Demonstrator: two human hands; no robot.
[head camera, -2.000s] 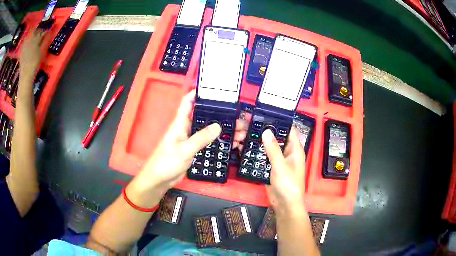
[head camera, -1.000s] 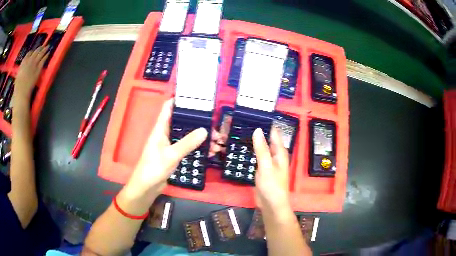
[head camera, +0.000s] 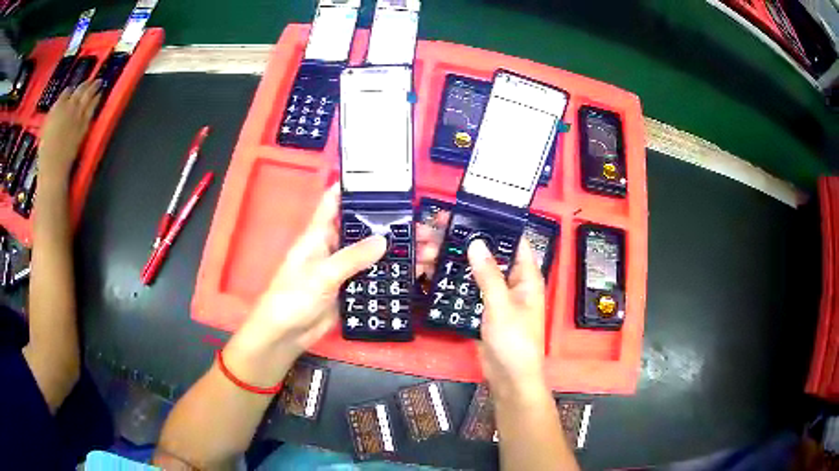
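Observation:
My left hand (head camera: 308, 281) holds an open flip phone (head camera: 377, 133) upright, its thumb on the round navigation key. My right hand (head camera: 513, 308) holds a second open flip phone (head camera: 517, 138), tilted to the right, its thumb near the top of the keypad. Both screens are lit mostly white. Both phones are over a red tray (head camera: 635, 359). Open phones (head camera: 308, 106) stand in its upper left, and closed phones (head camera: 601, 276) with yellow-orange stickers lie in pockets at the right. One lower left pocket (head camera: 267, 230) holds nothing.
Several batteries (head camera: 425, 410) lie along the near bench edge. A red and white pen (head camera: 182, 184) and a red pen (head camera: 178, 228) lie left of the tray. Another person's arm (head camera: 55, 230) reaches over a neighbouring red tray (head camera: 115, 120). Red trays (head camera: 824, 304) show at far right.
Since a second ago, the left phone stands more upright and the right phone leans further right, spreading their screens apart. The whole view has shifted slightly. Both hands still hold their phones.

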